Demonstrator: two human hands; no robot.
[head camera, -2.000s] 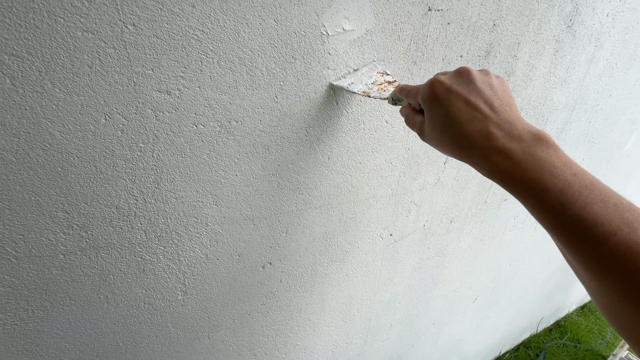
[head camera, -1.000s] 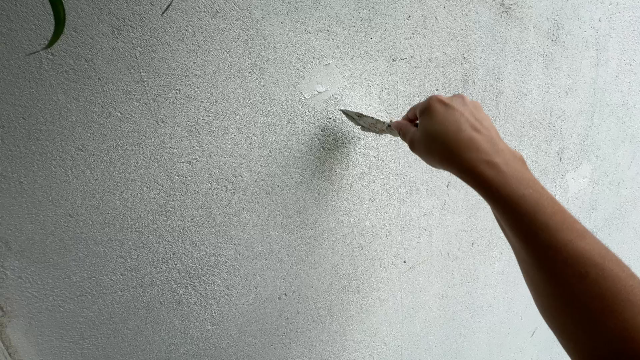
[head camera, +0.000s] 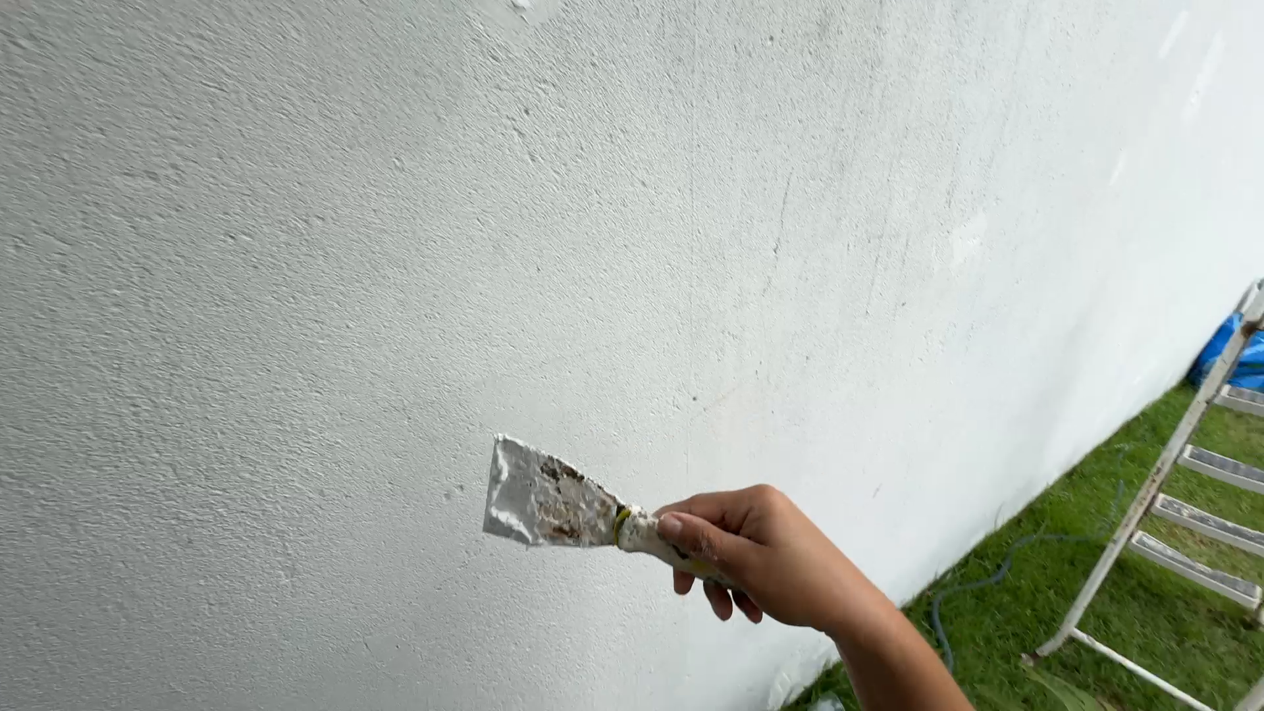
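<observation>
My right hand (head camera: 765, 553) grips the handle of a putty knife (head camera: 553, 499), thumb on top, at the lower middle of the view. The flat blade points left, its face turned toward me. White filler lies along the blade's end and edges, and brown rust-like stains mark its middle. Behind it spreads a rough white-painted wall (head camera: 346, 296) with small pits and dark streaks. Part of a smooth white filler patch (head camera: 533, 10) shows at the top edge, and another pale patch (head camera: 970, 237) lies to the right. My left hand is out of view.
A paint-spattered stepladder (head camera: 1155, 484) stands on the grass (head camera: 1076, 583) at the right. Near the wall's base, a grey-blue hose (head camera: 973, 585) curves over the grass. Blue plastic sheeting (head camera: 1229, 355) lies behind the ladder.
The view has shifted down and right. My right hand has moved down from near the filler patch and has turned the blade's flat face toward me.
</observation>
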